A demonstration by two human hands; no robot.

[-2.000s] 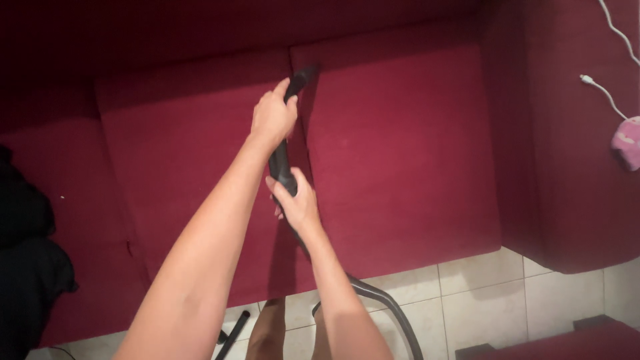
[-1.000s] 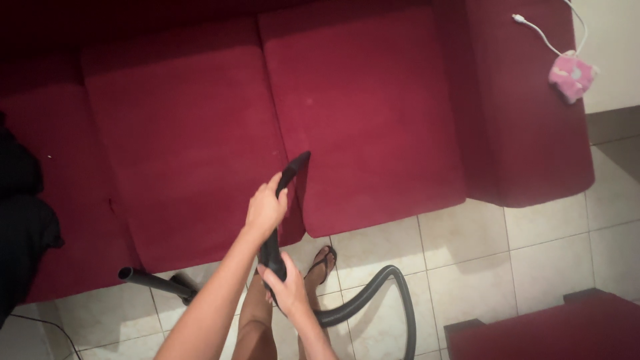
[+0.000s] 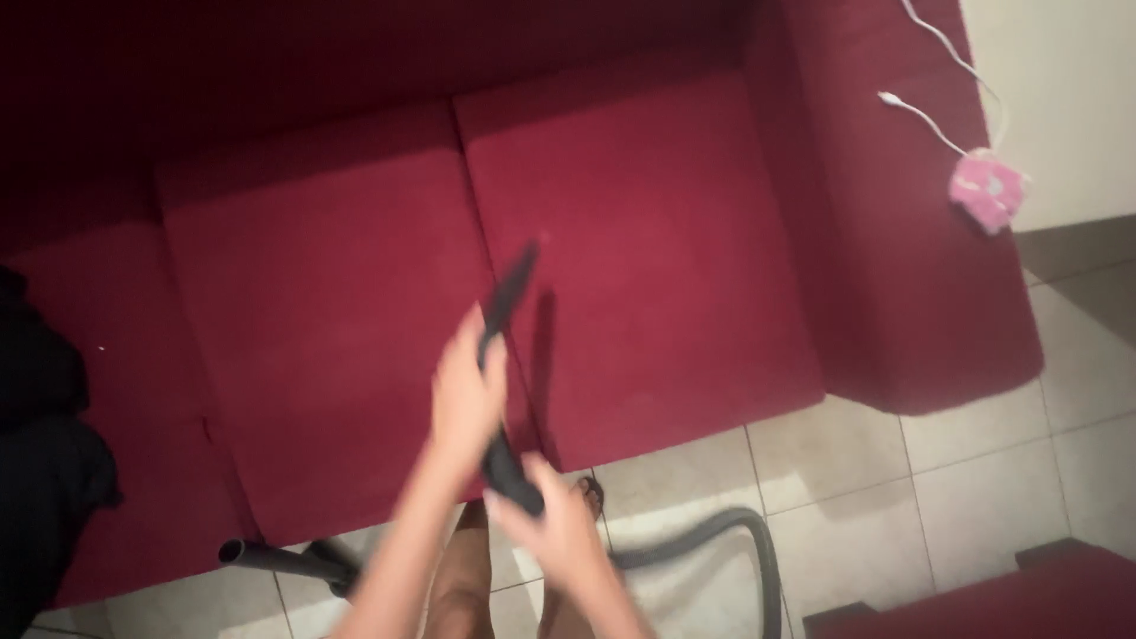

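My left hand (image 3: 469, 382) is wrapped around the black tube of a vacuum cleaner's crevice nozzle (image 3: 510, 288), whose narrow tip points up over the seam between two red seat cushions. Lower down, my right hand (image 3: 550, 519) grips the black vacuum handle (image 3: 508, 475). From there a grey flexible hose (image 3: 701, 532) curves over the tiled floor to the right. The nozzle casts a shadow on the right seat cushion (image 3: 648, 266); whether the tip touches the fabric I cannot tell. Both hands are slightly blurred.
Dark clothing (image 3: 53, 461) lies on the sofa's left. On the right armrest (image 3: 923, 293) sit a pink fuzzy item (image 3: 987, 188) and a white cable (image 3: 927, 115). A black vacuum tube (image 3: 284, 559) stands before the sofa. Another red seat (image 3: 1003, 603) is at the lower right.
Two seconds ago the nozzle reached the rear of the cushion seam; one second ago it was near the front edge. Now its tip is farther back again, with both hands still on it.
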